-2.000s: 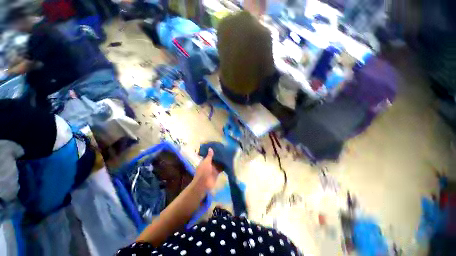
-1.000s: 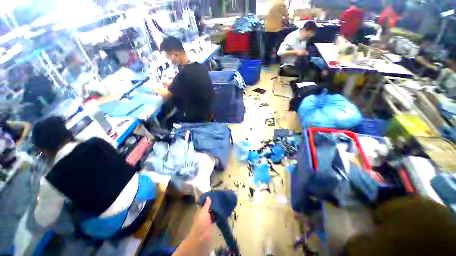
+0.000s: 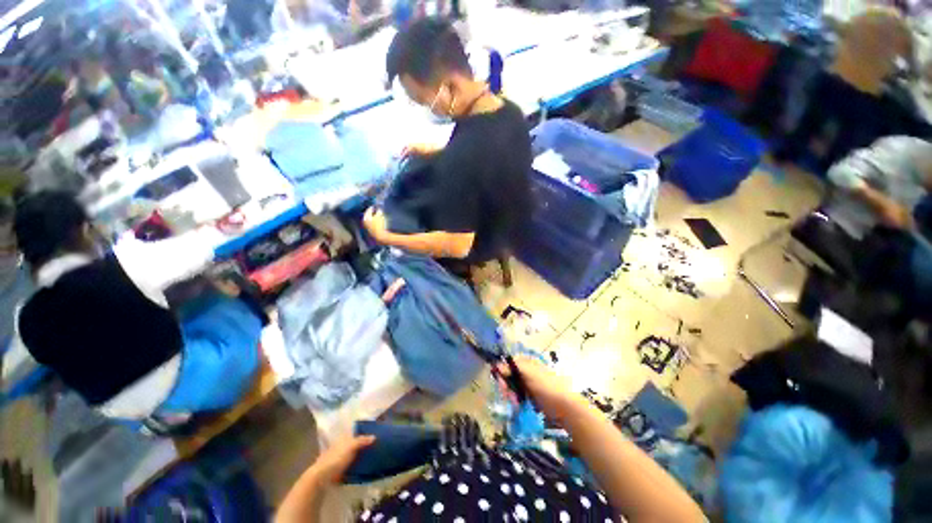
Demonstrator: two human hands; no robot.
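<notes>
My left hand (image 3: 342, 460) is low in the view, left of my polka-dot garment, and grips the edge of a dark teal cut panel (image 3: 397, 449). The panel lies flat across in front of my body. My right hand (image 3: 533, 376) is reached forward, right of centre. It grips a dark narrow band (image 3: 510, 380) that runs up and left from the fingers. The band and fingertips are blurred, and its far end is lost against the blue-grey cloth behind.
A seated person in black (image 3: 485, 184) handles dark cloth at a white blue-edged table (image 3: 572, 77). Another person sits at left. Pale cloth (image 3: 332, 327) and blue-grey cloth (image 3: 434, 322) lie ahead. Blue crates (image 3: 572, 235), a blue bag (image 3: 807, 470) and scraps on the floor are at right.
The view has swung left towards the seated workers. The dark panel, earlier hanging from my left hand, now lies lower and more level. My right hand has come into view with the dark band.
</notes>
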